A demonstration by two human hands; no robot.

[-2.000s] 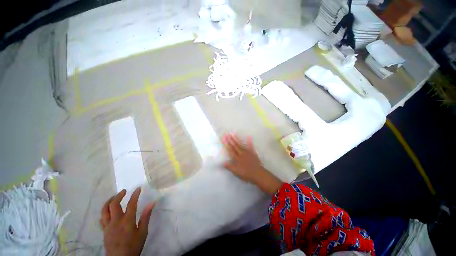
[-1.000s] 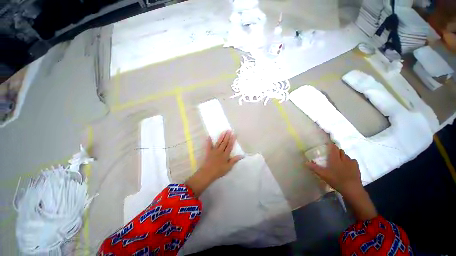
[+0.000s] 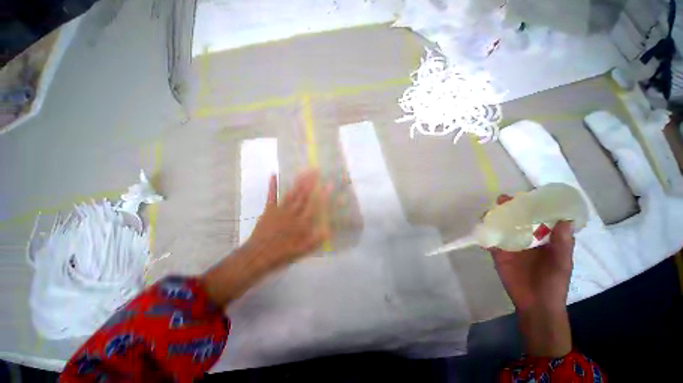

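The white cut panel [image 3: 352, 299] lies flat in front of me with its two straps pointing away. My left hand [image 3: 292, 217] is over the gap between the straps, fingers spread and blurred; it holds nothing, and I cannot tell if it touches the table. My right hand [image 3: 535, 262] holds the glue bottle [image 3: 535, 217] on its side above the table, right of the panel. The bottle's thin nozzle points left toward the panel, and a red diamond label shows.
A mop-like bundle of cut tapes [image 3: 90, 269] lies at left. A curly tape pile [image 3: 453, 101] lies behind the panel's right strap. Finished white panels [image 3: 644, 239] lie at right. White fabric [image 3: 487, 26] lies at the back. Yellow lines mark the table [image 3: 247, 82].
My right hand has picked up the bottle and lifted it, with its nozzle now toward the panel. My left hand has left the right strap and moved left. The view has shifted.
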